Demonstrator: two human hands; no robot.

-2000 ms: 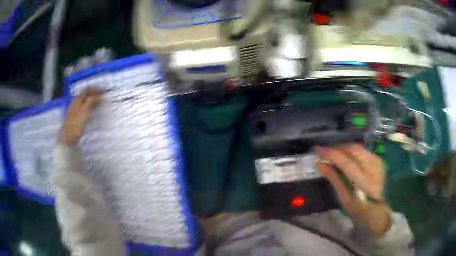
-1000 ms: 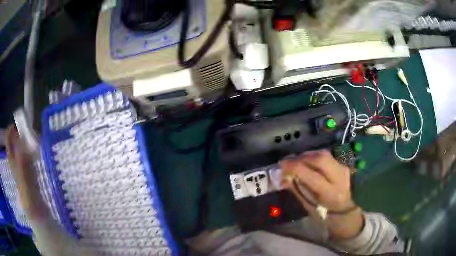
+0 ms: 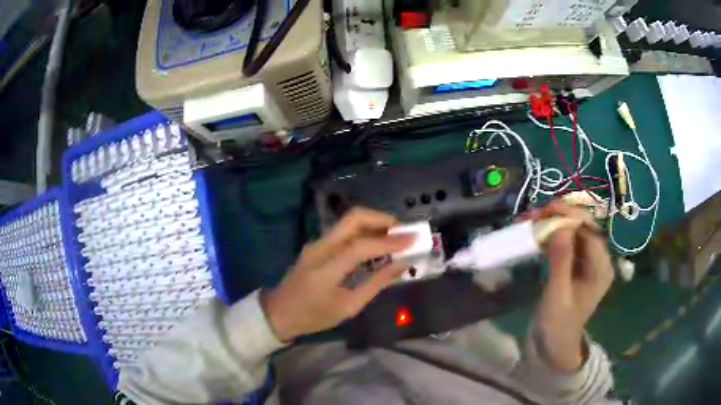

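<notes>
My left hand (image 3: 340,273) holds a small white charger (image 3: 414,239) between thumb and fingers, over the white socket strip (image 3: 427,267) of the black test box (image 3: 427,194). My right hand (image 3: 571,277) holds a white block, which looks like a charger (image 3: 502,244), with a pale connector (image 3: 553,228) at its right end. This block is blurred and points left above the box. My left fingers hide part of the socket strip. A red light shows near the box's front edge and a green button on its far right.
Blue trays of white chargers (image 3: 146,261) stand at left. Behind are a beige transformer (image 3: 237,71), a power strip (image 3: 364,67) and a cream meter (image 3: 506,75) with red clips. Loose white cables (image 3: 636,229) and a paper sheet (image 3: 700,134) lie at right.
My left hand has moved from the tray side to the socket strip and now holds a charger. My right hand has moved right, off the strip, with a white block. The view has shifted.
</notes>
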